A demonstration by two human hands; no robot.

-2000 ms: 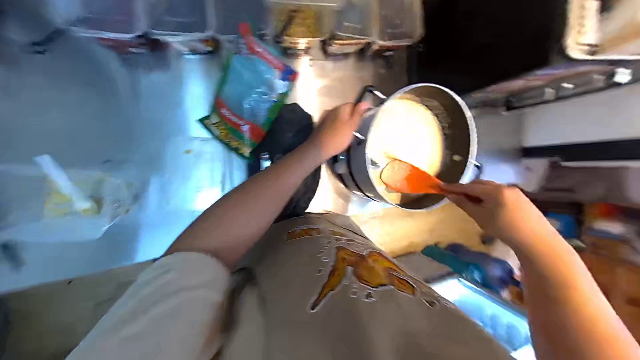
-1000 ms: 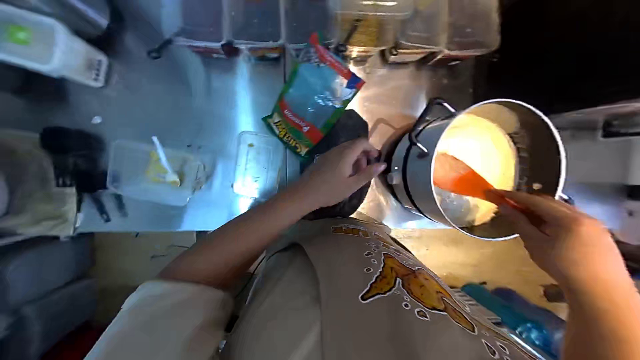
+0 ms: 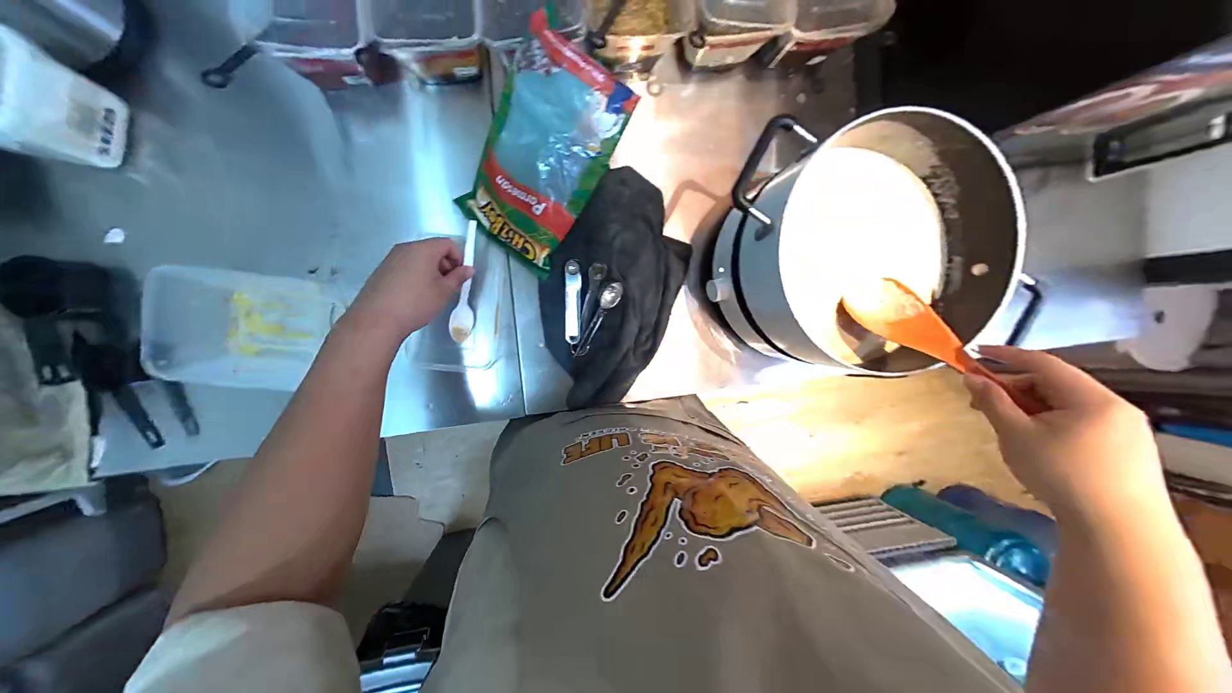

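Note:
My left hand [image 3: 416, 282] pinches the handle of a white plastic spoon [image 3: 462, 321], its bowl pointing down over a clear plastic lid or tray [image 3: 491, 356] on the metal counter. My right hand [image 3: 1059, 404] grips an orange spatula [image 3: 914, 322], whose head dips into pale creamy liquid [image 3: 861, 226] in a deep pot [image 3: 1006, 183]. An opened green and red parmesan bag [image 3: 549, 144] lies between my hands, partly over a black cloth [image 3: 626, 250]. Metal measuring spoons [image 3: 587, 303] rest on that cloth. To the left sits a clear container with yellow residue [image 3: 192, 327].
Several lidded clear containers [image 3: 423, 29] line the counter's back edge. A white container [image 3: 58, 101] stands at the upper left, with black utensils [image 3: 106, 366] at the left. The pot's black handle [image 3: 765, 164] juts toward the bag. Bottles [image 3: 962, 525] lie below the counter at right.
My left hand has moved left from beside the pot and taken hold of the white spoon, which lay in the container with yellow residue a second ago. My right hand keeps the spatula in the pot.

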